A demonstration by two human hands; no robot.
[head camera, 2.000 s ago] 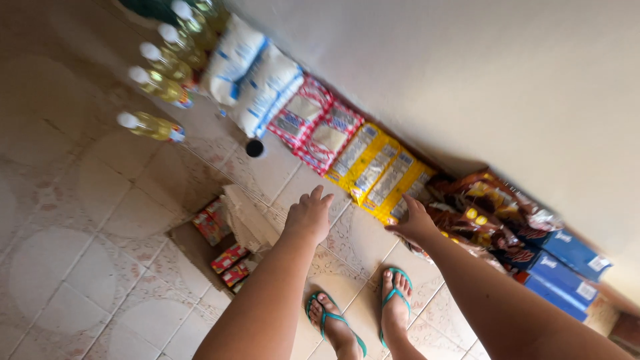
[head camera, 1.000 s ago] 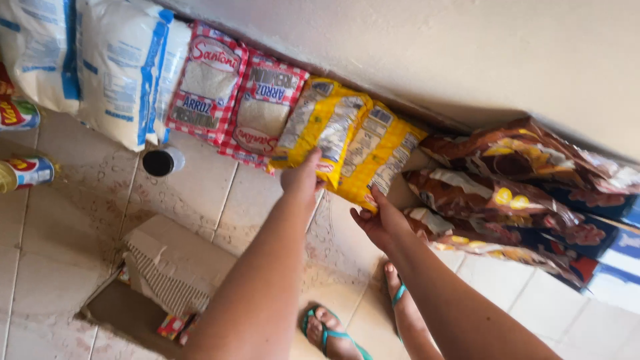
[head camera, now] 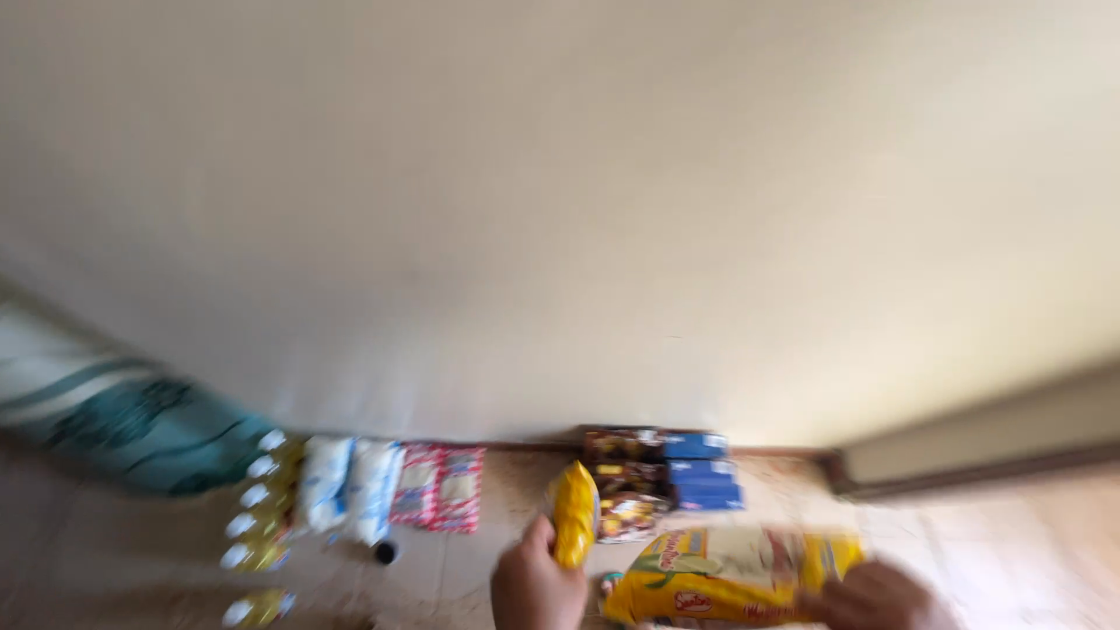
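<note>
My left hand [head camera: 540, 577] grips a yellow plastic food packet [head camera: 577, 516], held upright and seen edge-on. Lower right, my right hand [head camera: 875, 597], blurred, holds a larger-looking yellow packet [head camera: 726, 573] by its right end, with its printed face showing. Behind them on the floor, against the wall, stand brown snack-like packets [head camera: 626, 481] and blue boxes [head camera: 704, 481]. Left of these lie two red-and-white checked rice packets [head camera: 437, 486], with white-and-blue bags [head camera: 350, 490] beside them.
Several oil bottles [head camera: 254, 516] stand at the left, one apart nearer me [head camera: 258, 608]. A dark round-topped item [head camera: 385, 551] is by the white bags. A teal patterned cloth [head camera: 157, 429] hangs at the left. The pale wall [head camera: 560, 219] ends near a brown-edged corner at the right.
The two yellow packets lay on the floor between the rice and the brown packets; now they are up in my hands, one in each. The view has tilted up toward the wall.
</note>
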